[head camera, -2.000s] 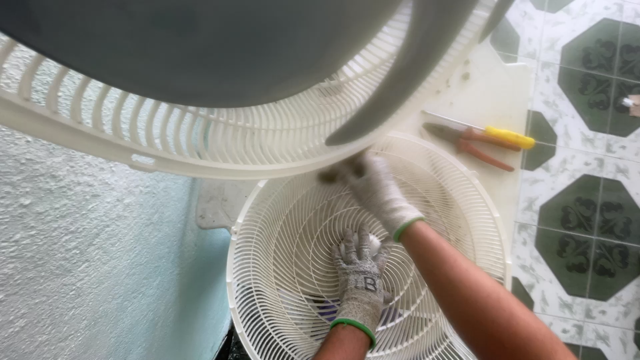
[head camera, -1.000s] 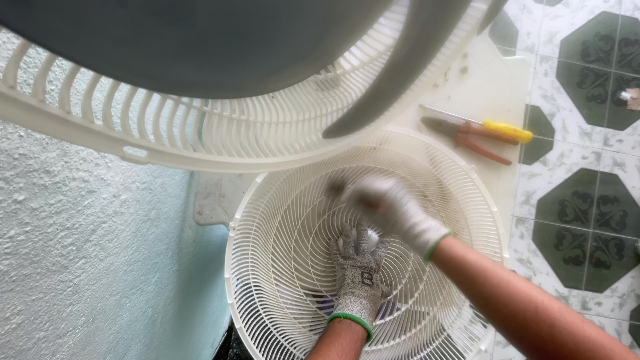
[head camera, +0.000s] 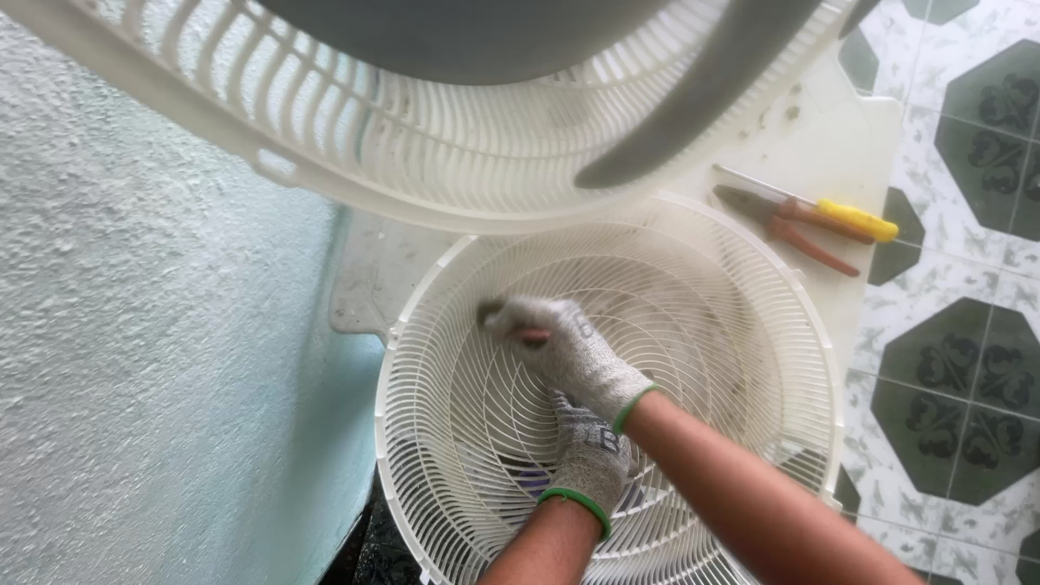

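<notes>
A round white plastic fan grille (head camera: 815, 349) lies like a bowl below me. My left hand (head camera: 597, 455), in a grey knitted glove with a green cuff, rests on the grille's centre; its fingers are partly hidden behind my right wrist. My right hand (head camera: 552, 337), gloved alike, is closed around a small dark-ended brush-like tool (head camera: 490, 312) with a reddish part, at the grille's left inner side. The tool is blurred. Above hangs the fan's other grille (head camera: 455, 191), with grey fan blades (head camera: 699, 97) in front of it.
A white table (head camera: 861, 146) stands under the grille. On its right side lie a yellow-handled screwdriver (head camera: 857, 219) and pliers with red-orange handles (head camera: 812, 244). A rough pale-blue wall (head camera: 162, 325) rises close on the left. Green and white patterned floor tiles (head camera: 959, 398) are at the right.
My right hand has moved from the grille's upper edge, left and down, to its left inner side, still holding the dark-ended tool. My left hand has stayed at the grille's centre.
</notes>
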